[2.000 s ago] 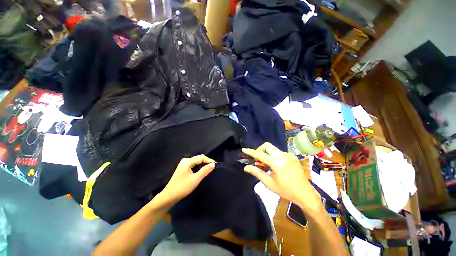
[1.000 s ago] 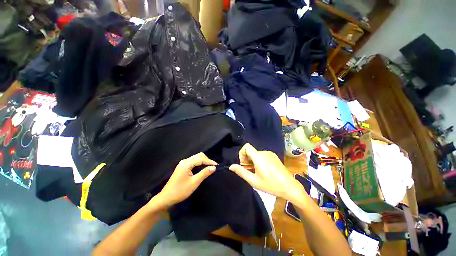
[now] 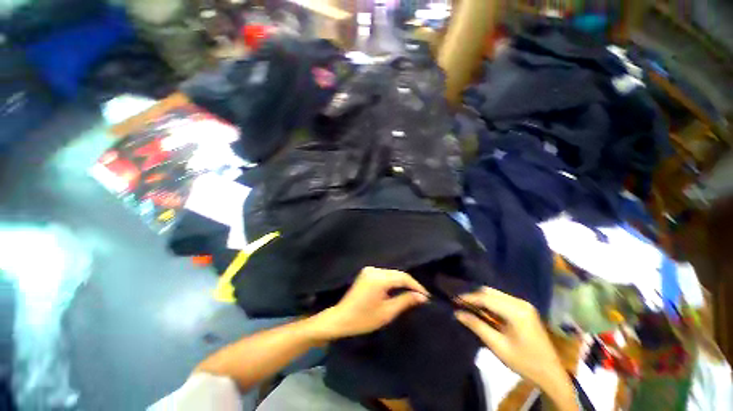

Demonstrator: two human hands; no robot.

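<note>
A matte black garment lies in front of me over the table edge, its lower part hanging between my forearms. My left hand pinches the black cloth between thumb and fingertips. My right hand is just right of it, thumb and fingers closed around a small thin dark and orange item, too blurred to name, at the cloth. The fingertips of both hands are close together. Any needle or thread is too fine to see.
A glossy black jacket lies behind the garment. Navy cloth is at right, beside white papers. A yellow strip hangs at left, near a printed panel. A cardboard roll stands behind.
The view has swung left and blurred, so the scene sits further right. My right hand moved in toward the left between the earlier frames. My left hand still pinches the cloth.
</note>
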